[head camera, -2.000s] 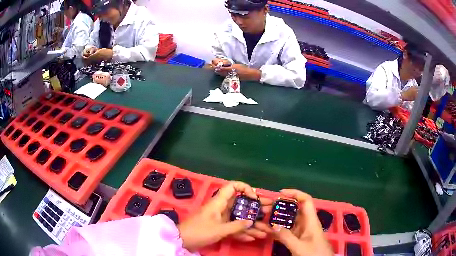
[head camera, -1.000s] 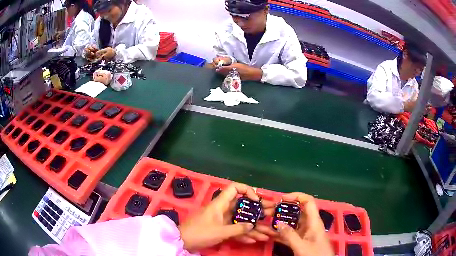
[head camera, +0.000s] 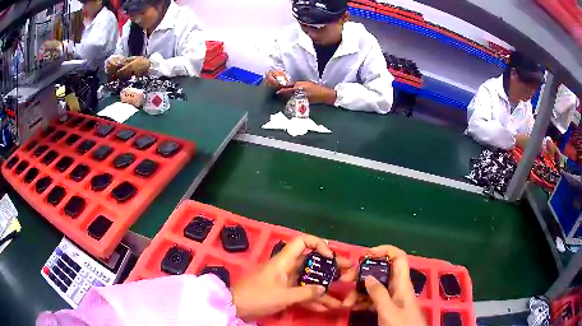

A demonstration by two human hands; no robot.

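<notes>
My left hand (head camera: 276,280) holds a black smartwatch (head camera: 318,270) with no strap, its lit screen showing a list with coloured icons. My right hand (head camera: 397,291) holds a second smartwatch (head camera: 374,272) beside it, with the thumb over the lower part of its lit screen, which shows a dim text list. Both hands are above the near red-orange tray (head camera: 191,219). Black watch units lie face down in its pockets, such as the one (head camera: 234,238) left of my hands. The pockets under my hands are partly hidden.
Another red tray (head camera: 141,189) of watches lies at left, with a calculator (head camera: 80,270) below it. A green conveyor (head camera: 357,210) runs beyond the near tray. Across it are workers in white, a clear bottle (head camera: 297,106), a white cloth (head camera: 290,124) and a metal post (head camera: 533,140).
Both watches went from differing screens to similar lists; now the right one shows a different, dimmer list. My right thumb has moved up onto its screen, and that watch sits slightly further right.
</notes>
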